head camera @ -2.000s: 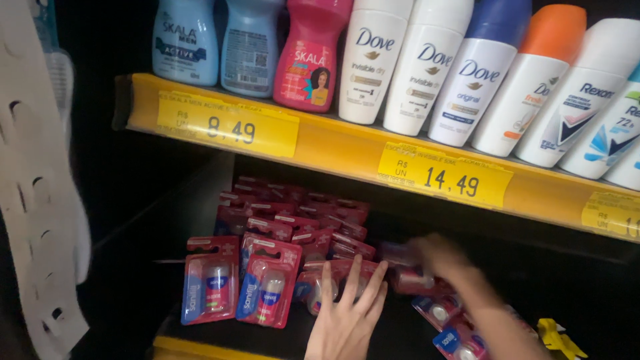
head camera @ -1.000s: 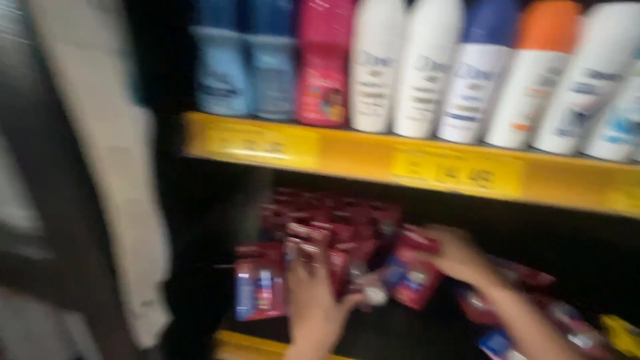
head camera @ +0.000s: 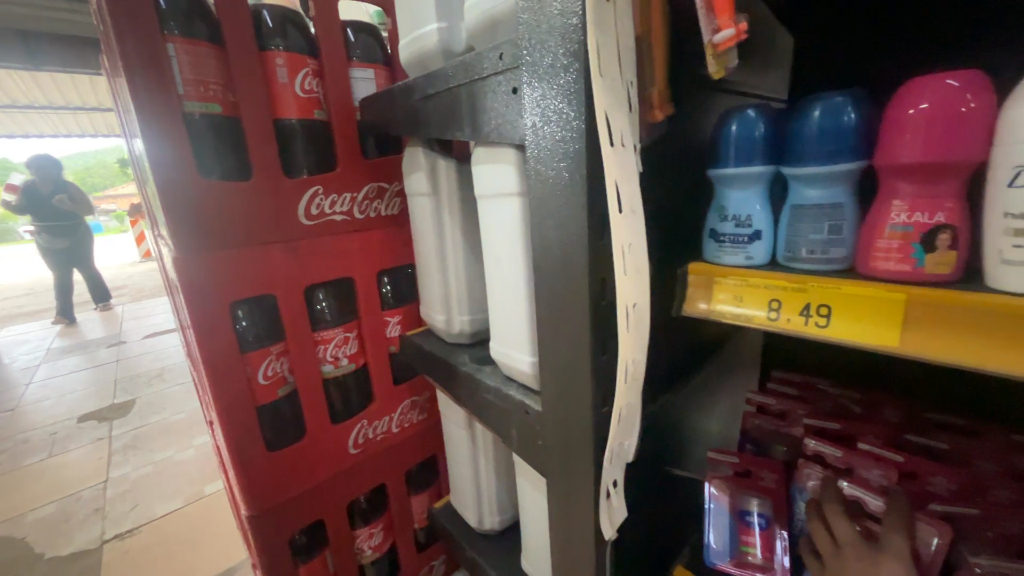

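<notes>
My left hand [head camera: 860,528] is at the lower right, its fingers resting against the front of the small pink and clear blister packs. Whether it grips one I cannot tell, as the fingertips blur into the packaging. Just left of it a blister pack [head camera: 748,516] with a small bottle inside stands upright at the front of the lower shelf. Rows of similar packs [head camera: 848,408] lie behind and to the right. My right hand is out of view.
Roll-on deodorants [head camera: 740,188] line the shelf above, behind a yellow price rail [head camera: 808,312]. A perforated strip [head camera: 628,264] hangs by the dark rack post [head camera: 564,240]. White containers [head camera: 448,240] and red crates of cola bottles [head camera: 280,216] stand left. A person [head camera: 60,232] is on the tiled floor.
The view has swung far left, bringing in the crates and the person. My right hand, seen among the packs at the right earlier, has left the view. My left hand is still at the packs.
</notes>
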